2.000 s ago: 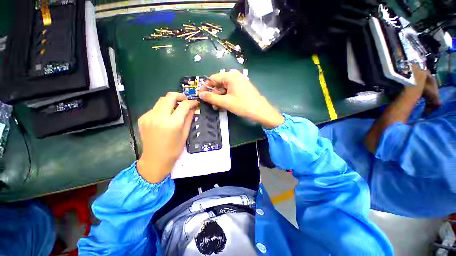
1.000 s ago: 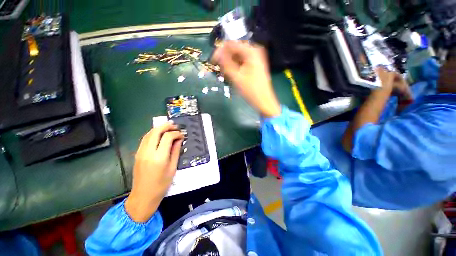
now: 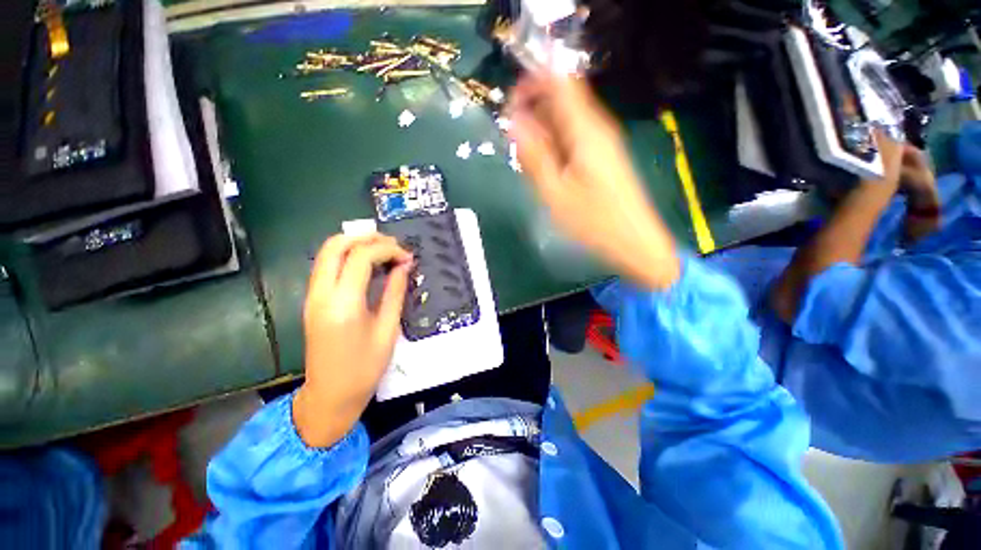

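Note:
An open phone body (image 3: pixel 439 263) lies on a white foam tray (image 3: pixel 473 365), its blue and silver main board (image 3: pixel 409 193) at the far end, past the tray's edge. My left hand (image 3: pixel 360 295) rests at the phone's left side, fingers bent over its edge; whether they grip it is hard to tell. My right hand (image 3: pixel 559 140) is raised right of the phone, near the small flex parts (image 3: pixel 403 56). It is blurred, and I cannot tell what it holds. Several small white pieces (image 3: pixel 465 150) lie between the pile and the phone.
Stacked foam trays with phones (image 3: pixel 129 231) stand at the left. A shiny clear bag (image 3: pixel 551 27) lies beyond my right hand. Yellow tape (image 3: pixel 686 183) marks the bench at the right. Another person's hands (image 3: pixel 898 167) are at more stacked trays on the right.
Two seconds ago both hands were at the main board. My right hand has since moved off to the right, and my left hand has moved down to the phone's side. The camera view has also shifted.

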